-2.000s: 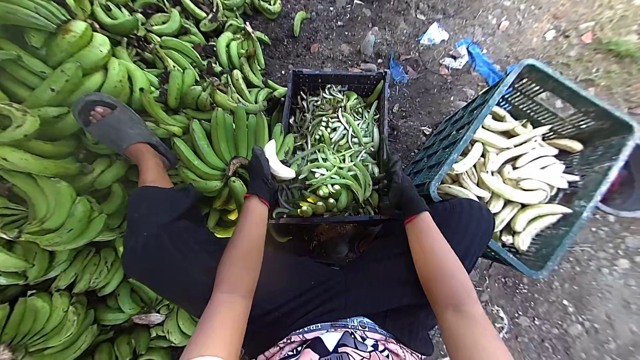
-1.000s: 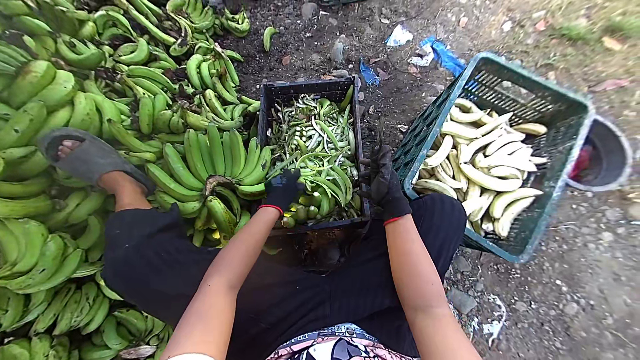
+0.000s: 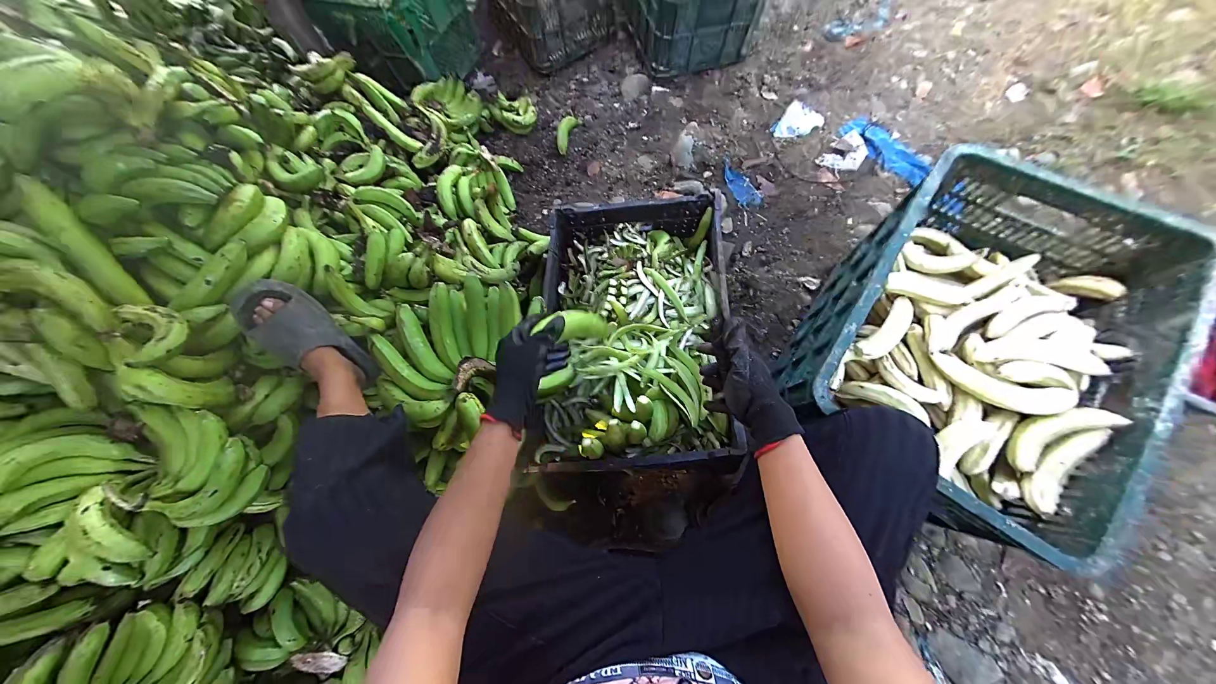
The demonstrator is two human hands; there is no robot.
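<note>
My left hand (image 3: 525, 370), in a black glove, grips an unpeeled green plantain (image 3: 581, 326) over the left edge of a black plastic crate (image 3: 548, 275). That crate holds green peels (image 3: 655, 294) and several green plantains near its front end. My right hand (image 3: 750, 380), also gloved in black, is at the crate's right edge with fingers spread; whether it holds a small tool cannot be told. Peeled plantains (image 3: 1002, 370) lie in a green plastic crate (image 3: 959, 161) at the right. A bunch of green plantains (image 3: 446, 328) rests just left of the black crate.
Piled green plantain bunches (image 3: 190, 446) cover the ground at left, around my sandaled foot (image 3: 299, 328). More plastic crates (image 3: 698, 33) stand at the top. Blue plastic scraps (image 3: 888, 152) lie on the dirt beyond the black crate.
Two seconds ago my left hand held a peeled plantain; one second ago it was over the black crate without it. Now an unpeeled green one is in it.
</note>
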